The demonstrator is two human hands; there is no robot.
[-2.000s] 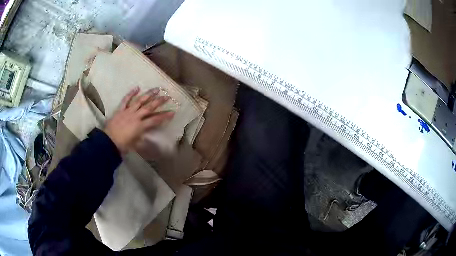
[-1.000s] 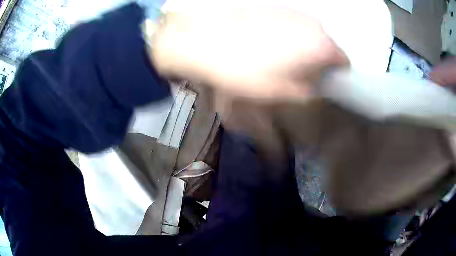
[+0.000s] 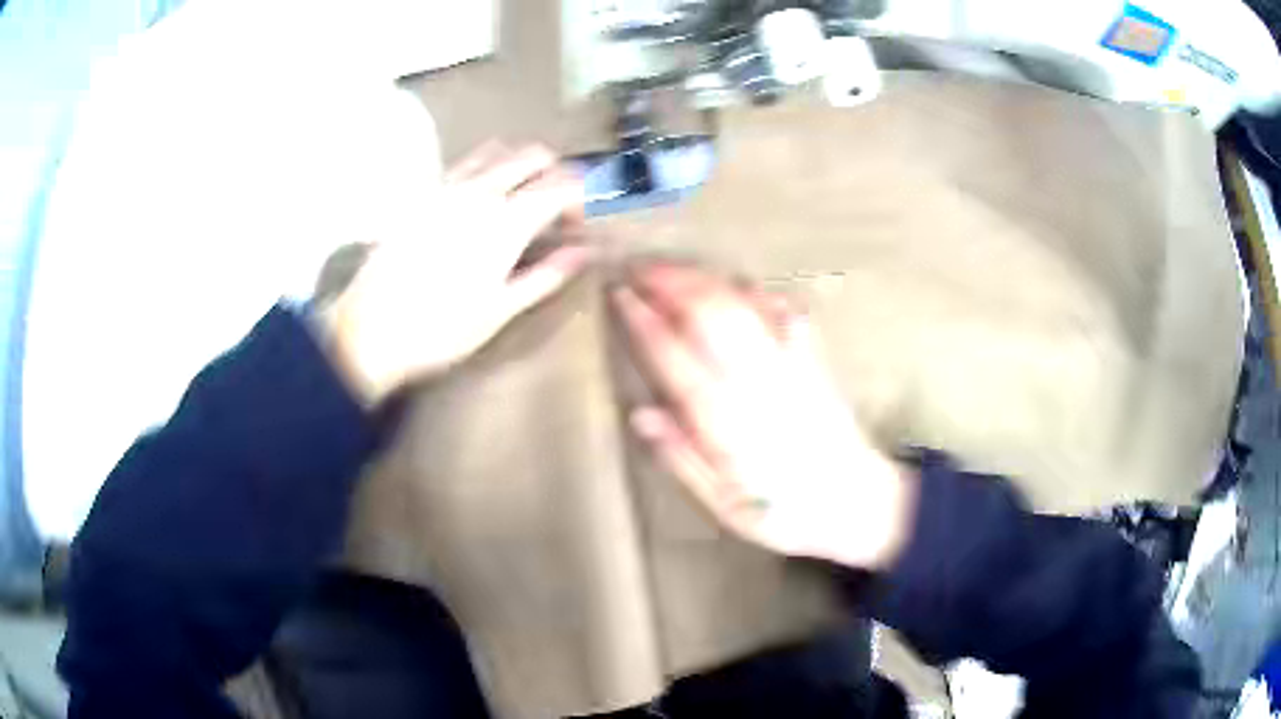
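Observation:
A wide tan-brown garment panel [image 3: 1012, 281] lies on the white table and hangs over its front edge toward my lap. A fold or seam line runs down its middle between my hands. My left hand [image 3: 471, 267] rests on the cloth left of this line, fingers spread. My right hand [image 3: 759, 407] lies flat on the cloth right of it. Both are blurred and close to the needle area. The dark presser foot [image 3: 636, 162] stands just beyond my fingertips over a shiny plate [image 3: 674, 174].
The cream sewing machine head [image 3: 1012, 25] crosses the top, with white tension knobs [image 3: 822, 59] and an orange-blue sticker [image 3: 1138, 35]. The white table [image 3: 155, 281] extends left. Scraps [image 3: 1215, 562] lie at lower right.
The view has swung from the stacked pieces at left to the sewing machine. The brown cloth, earlier held in the air, is now spread on the table with both hands on it.

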